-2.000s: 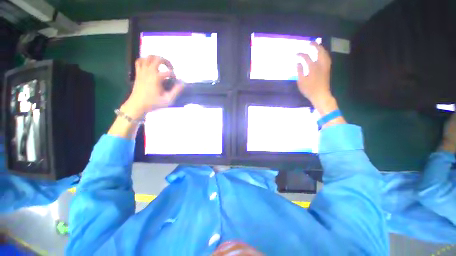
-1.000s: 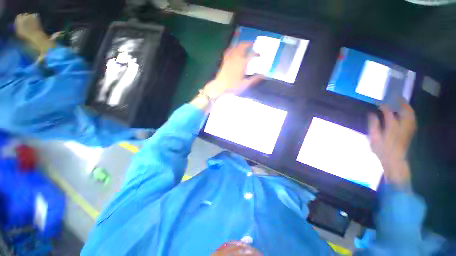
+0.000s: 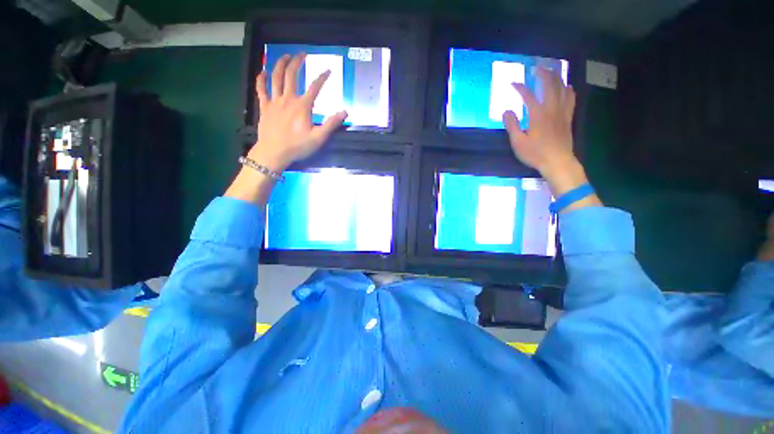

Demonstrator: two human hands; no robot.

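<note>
A black four-pocket tray (image 3: 413,153) lies in front of me with a lit tablet in each pocket. The upper left tablet (image 3: 369,89) and upper right tablet (image 3: 471,89) show blue with white panels. The lower left tablet (image 3: 331,212) and lower right tablet (image 3: 495,214) are also blue and white. My left hand (image 3: 288,119) is spread over the left part of the upper left tablet, holding nothing. My right hand (image 3: 543,123) is over the right part of the upper right tablet, fingers apart. Whether the fingertips touch the glass is unclear.
A stack of black trays (image 3: 140,186) stands at the left with an open-back tablet assembly (image 3: 68,186) on it. A small black device (image 3: 512,307) is at the bench edge near my waist. A person's blue sleeve (image 3: 751,297) shows at the right. A dark bulk fills the upper right.
The view has swung back from its tilt one second ago. The lower two screens have turned from white to blue and white. Both hands remain over the upper tablets, and my left hand is spread wider.
</note>
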